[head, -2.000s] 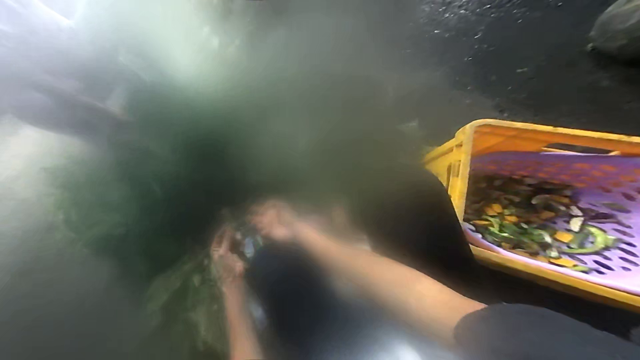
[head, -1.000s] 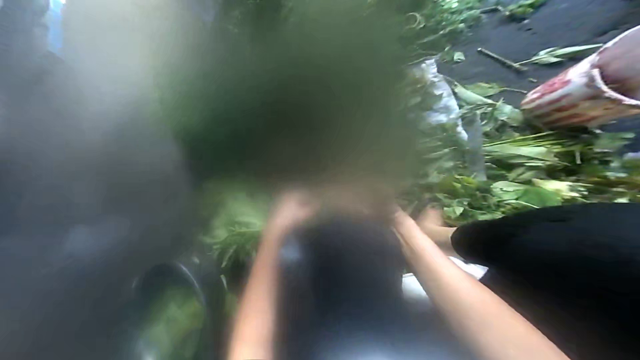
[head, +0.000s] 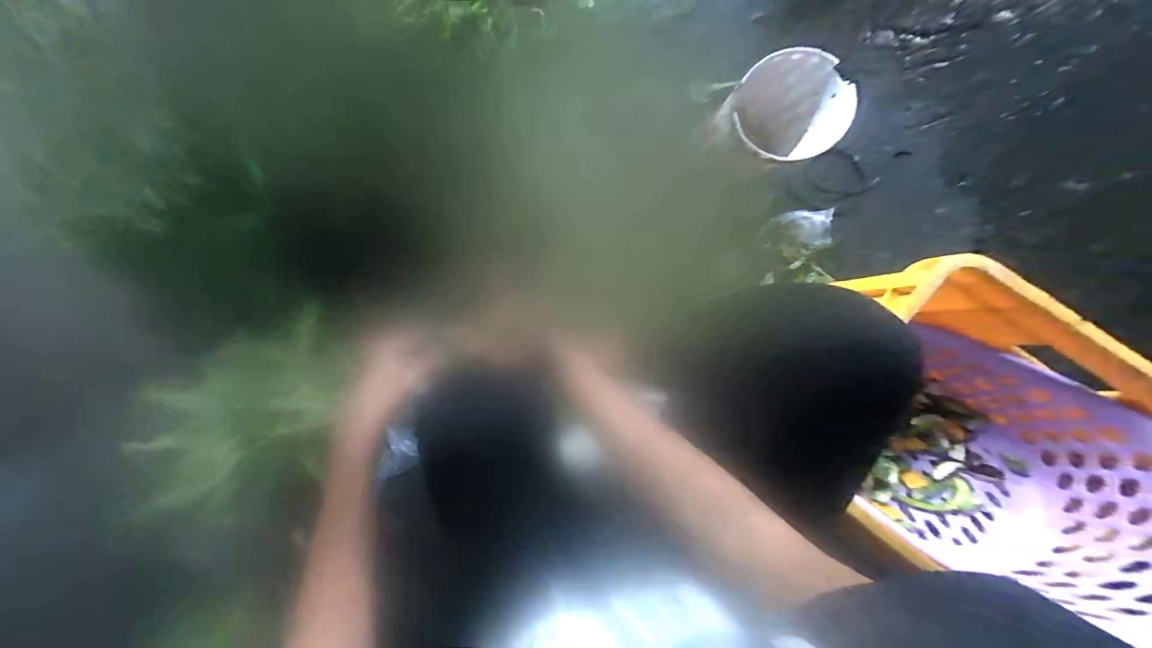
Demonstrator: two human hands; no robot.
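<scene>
A heavy blur covers the middle of the view. My left hand (head: 396, 355) is near the centre left, beside blurred leafy greens (head: 243, 414). My right hand (head: 567, 346) is close by on its right, at the end of my stretched forearm. Both hands are before my dark-clothed legs, and their fingers are too smeared to read. Whether either one holds anything cannot be seen. More dark green foliage (head: 153, 180) spreads beyond them at upper left.
A yellow plastic crate (head: 1026, 297) stands at the right with a purple perforated basket (head: 1062, 450) in it, holding vegetable scraps (head: 936, 468). My dark-clothed knee (head: 801, 387) is beside it. A round white container (head: 783, 108) lies on the wet dark ground (head: 1017, 171) beyond.
The view has swung; the yellow crate, out of frame one second ago, shows again at the right. Both hands stay low in the middle. What they did is too blurred to tell.
</scene>
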